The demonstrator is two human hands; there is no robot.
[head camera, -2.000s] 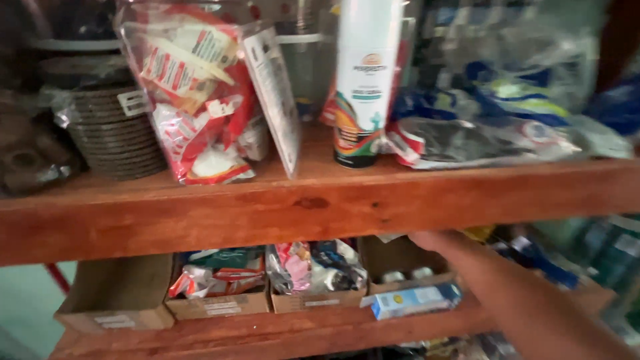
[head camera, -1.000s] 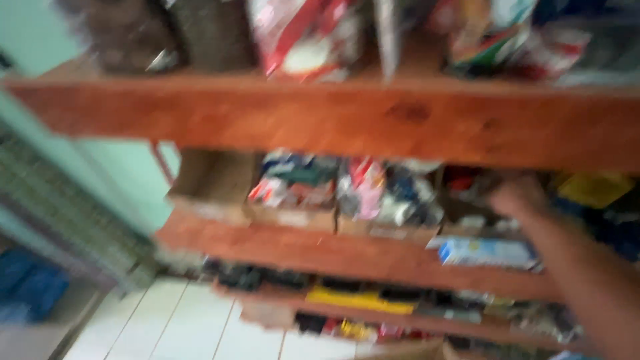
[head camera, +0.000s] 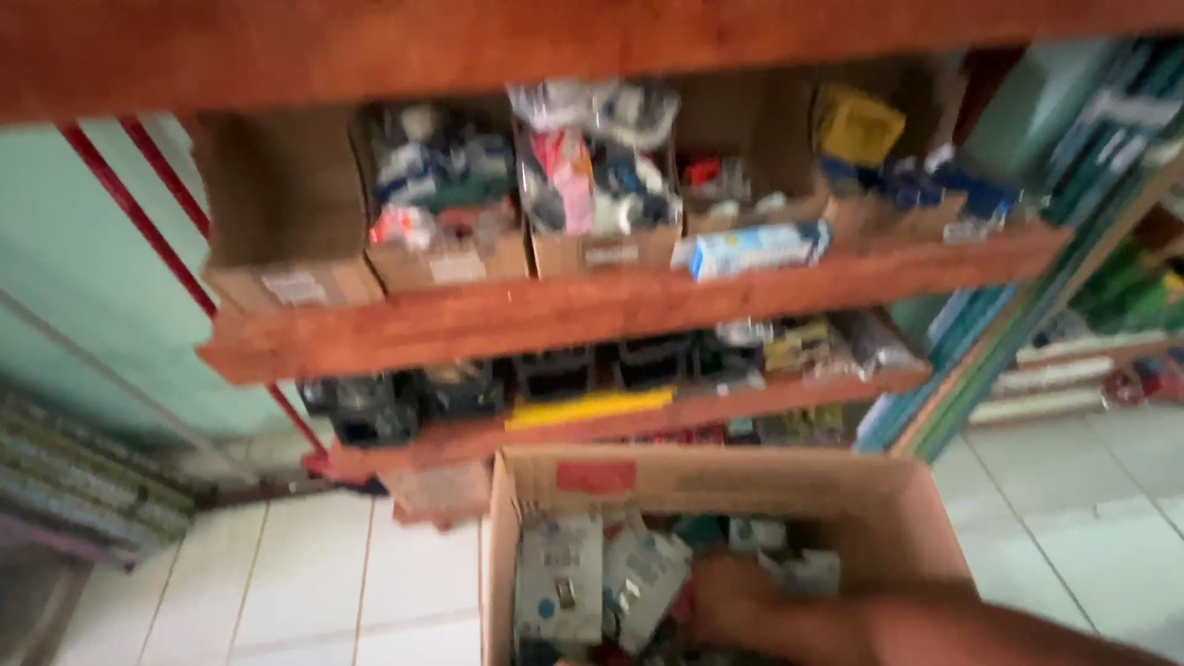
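My right hand (head camera: 740,601) is down inside a large open cardboard box (head camera: 721,472) at the bottom of the view, its fingers blurred among the contents. Carded packets (head camera: 560,578) with print lie at the box's left side, and another tilted packet (head camera: 643,583) is right beside the hand. Small pale packages (head camera: 814,571) lie just beyond it. Whether the fingers hold anything cannot be made out. My left hand does not show.
Above the box, a reddish wooden shelf (head camera: 555,319) bears open cardboard bins (head camera: 296,287) of bagged goods and a blue-and-white carton (head camera: 758,250). A lower shelf (head camera: 592,430) holds black bins and a yellow strip (head camera: 592,407). Long stacked pieces (head camera: 980,361) stand at right, over white floor tiles (head camera: 305,573).
My right hand has moved from the fourth shelf bin down into the large cardboard box. The view has tilted down, bringing the box into sight.
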